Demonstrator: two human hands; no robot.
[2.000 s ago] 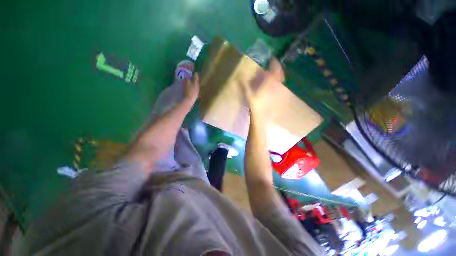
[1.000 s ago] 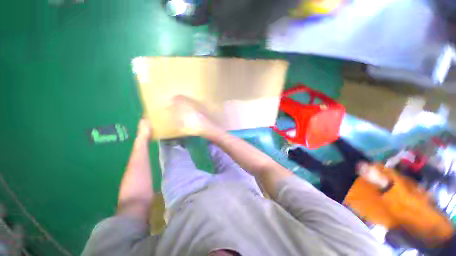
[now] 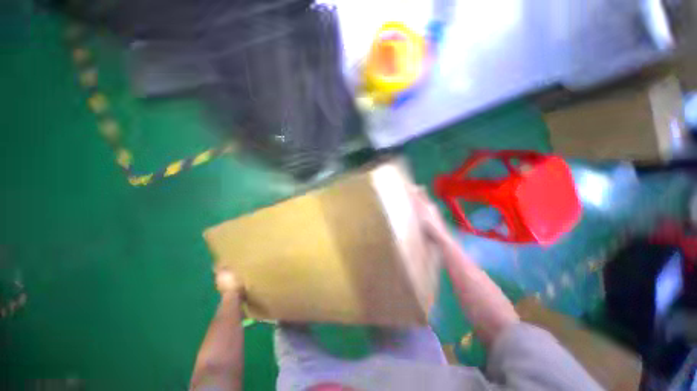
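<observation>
A brown shipping carton (image 3: 306,260) is held in front of my body, tilted, over the green floor. The picture is blurred, so its flaps are not clear. My left hand (image 3: 228,281) grips its near left corner. My right hand (image 3: 428,218) is on its right side; the fingertips are partly hidden or blurred against the carton.
A red plastic stool (image 3: 546,200) stands to the right. A metal-topped table (image 3: 504,69) is ahead, with a tape dispenser (image 3: 395,61) with a yellow-orange roll on it. A large dark fan (image 3: 283,92) stands left of the table. Another brown carton (image 3: 604,126) lies beyond the stool.
The view has turned toward the table and fan. The carton, earlier looking flatter, now shows as an opened-out box. My right hand has moved from its face to its right side.
</observation>
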